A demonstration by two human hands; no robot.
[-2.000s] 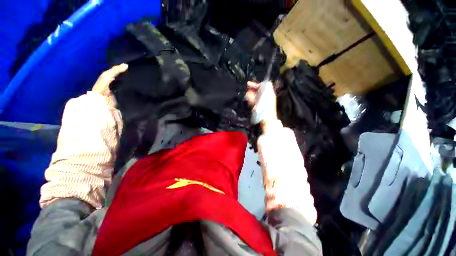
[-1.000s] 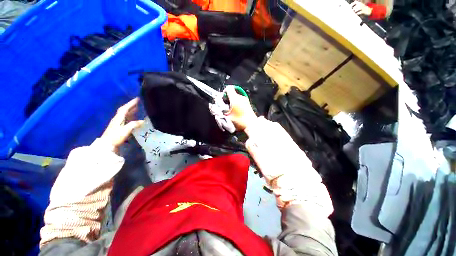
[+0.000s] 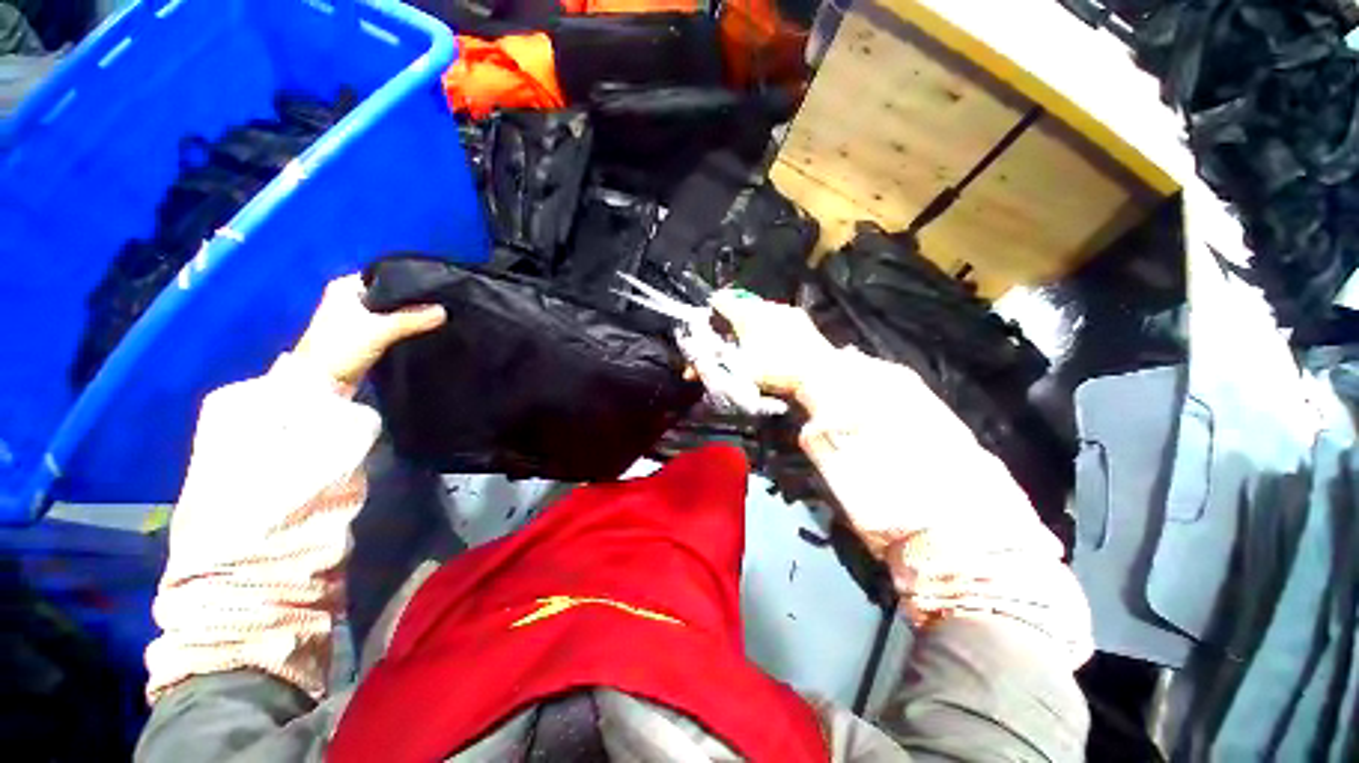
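My left hand (image 3: 365, 331) grips the upper left corner of a black sewn bag body (image 3: 514, 380), thumb on its near face. The bag hangs in front of the red apron. My right hand (image 3: 753, 350) holds silver scissors (image 3: 666, 301) with a whitish wrapped grip and a hint of green. The blades point left, look parted, and are over the bag's upper right edge. Whether they touch the fabric is hard to tell. The fingers of my right hand are partly hidden by the wrapping near the bag's right side.
A blue plastic tub (image 3: 224, 268) with black pieces inside is at left. Black bags (image 3: 537, 179) are piled ahead, with orange fabric (image 3: 507, 75) beyond. A yellow-edged wooden table (image 3: 954, 149) is at upper right. Grey panels (image 3: 1133, 492) hang at right. Black scraps lie on the floor.
The camouflage piece seen earliest is out of view. Since one second ago, my left hand has taken hold of the black bag, which now lies lower and more sideways. The scissor blades have opened.
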